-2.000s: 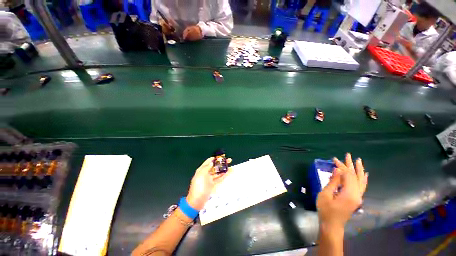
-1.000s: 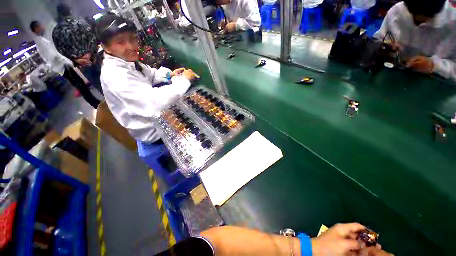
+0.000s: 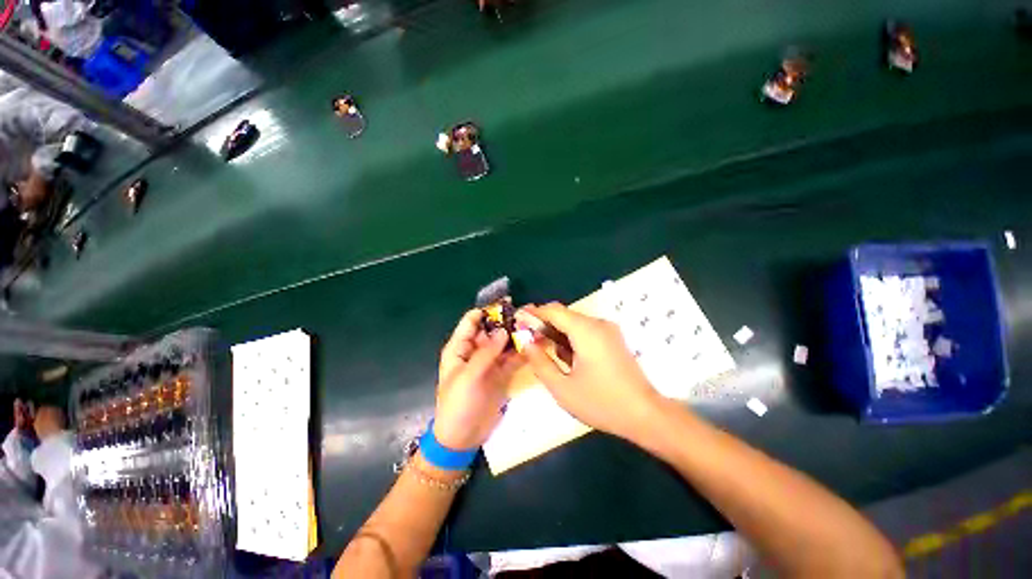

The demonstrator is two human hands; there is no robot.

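My left hand [image 3: 472, 379], with a blue wristband, holds a small black-and-copper electronic unit [image 3: 496, 316] above the bench. My right hand [image 3: 588, 368] meets it from the right; its thumb and fingertips are closed at a tiny white piece [image 3: 524, 337] against the unit's lower right side. Whether the piece is stuck to the unit cannot be told. A white adhesive sheet [image 3: 668, 328] with rows of small dark marks lies under both hands, partly hidden by them.
A blue bin [image 3: 990, 339] of white squares stands right; loose squares [image 3: 800, 354] lie beside it. A white sheet stack [image 3: 272, 452] and clear blister tray [image 3: 147, 452] are left. Units [image 3: 466, 153] lie spaced on the green belt [image 3: 634, 136]. Another person's hand [image 3: 48, 421] shows far left.
The view swung left, then back to the bench and closer. My right hand has moved from beside the blue bin to the unit in my left hand. The white piece now shows at the fingertips.
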